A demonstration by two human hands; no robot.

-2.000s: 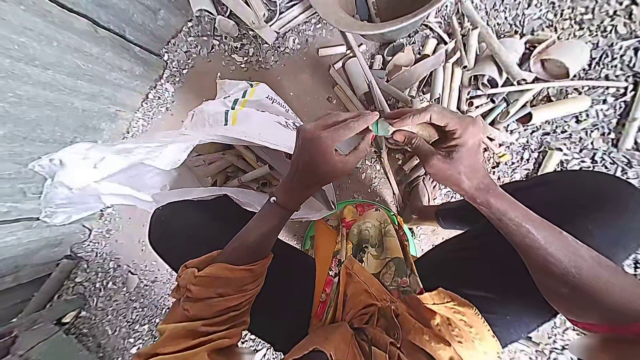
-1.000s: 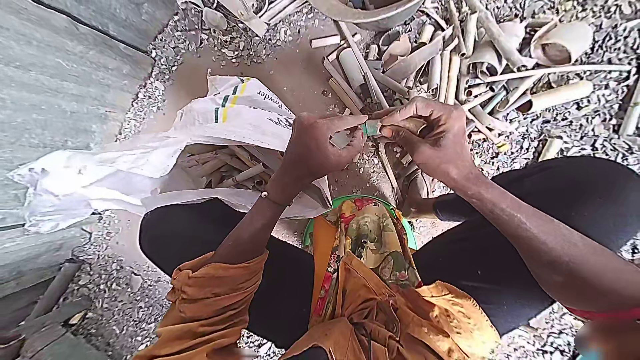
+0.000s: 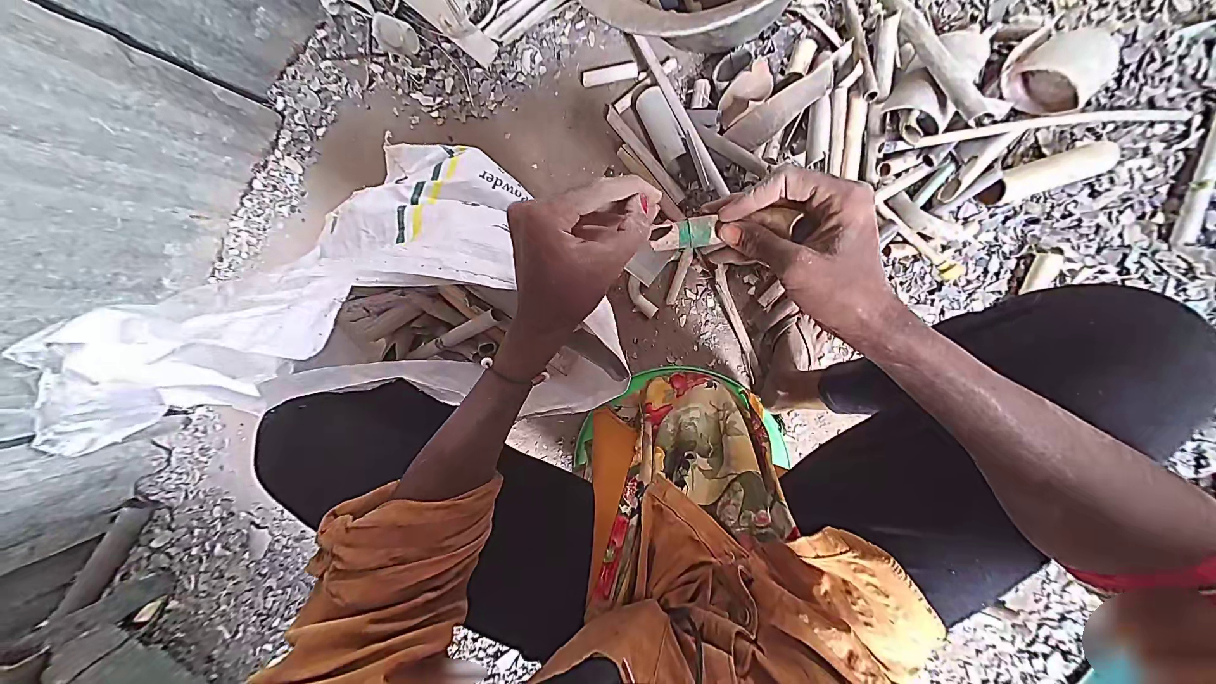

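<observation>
Between my hands is a short, pale piece of pipe with a green band (image 3: 698,232). The thumb and fingers of my right hand (image 3: 807,242) pinch its right end. My left hand (image 3: 579,256) is curled just left of the piece, fingertips close together near its left end; whether they grip it I cannot tell. A greyish translucent flat piece (image 3: 650,263) shows below the left fingers, partly hidden. A white woven sack (image 3: 427,252) lies open to the left of my left hand, with many pipe pieces (image 3: 456,334) inside.
A heap of pale pipe pieces (image 3: 855,128) lies ahead and to the right on ground strewn with chips. A large bowl's rim (image 3: 703,27) is at the top. Grey boards (image 3: 123,161) stand at the left. Under my clothing is a green round edge (image 3: 581,442).
My left hand has turned and moved a little away from my right hand, leaving more of the green-banded piece in sight. My right hand keeps its pinch.
</observation>
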